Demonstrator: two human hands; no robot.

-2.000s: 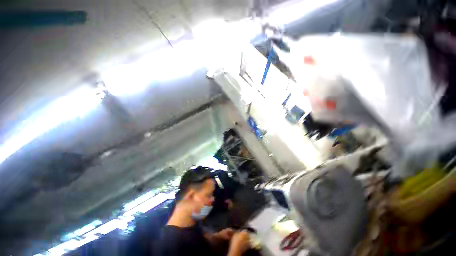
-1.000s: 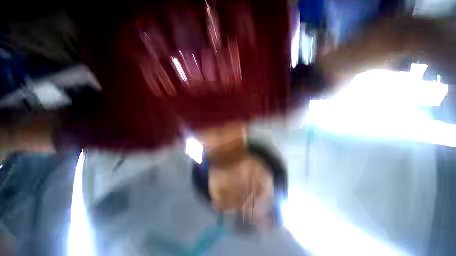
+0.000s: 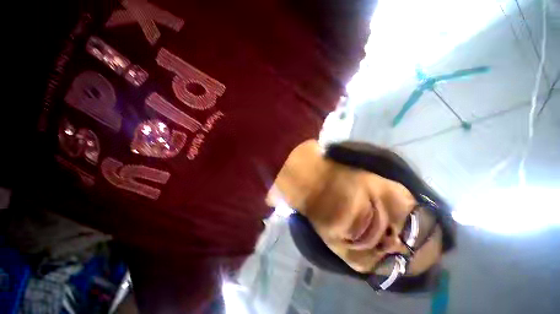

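Note:
A person in a dark red shirt (image 3: 245, 141) with pale and glittering printed letters fills the left and middle of the view. The person's head with glasses (image 3: 393, 257) shows at the lower right, tilted sideways. The camera looks up at this person. I see neither of my hands as holding or working on anything. No sewing work shows.
A teal ceiling fan (image 3: 427, 81) hangs from the pale ceiling at the upper right. Bright lights (image 3: 516, 208) glare at the right. At the lower left are blue lattice-sided crates (image 3: 15, 276) and a crumpled brownish cloth heap (image 3: 52, 236).
The view has swung from the ceiling, machine and masked person to a close view of the person in the red shirt. The shirt and head, blurred one second ago, are now sharper.

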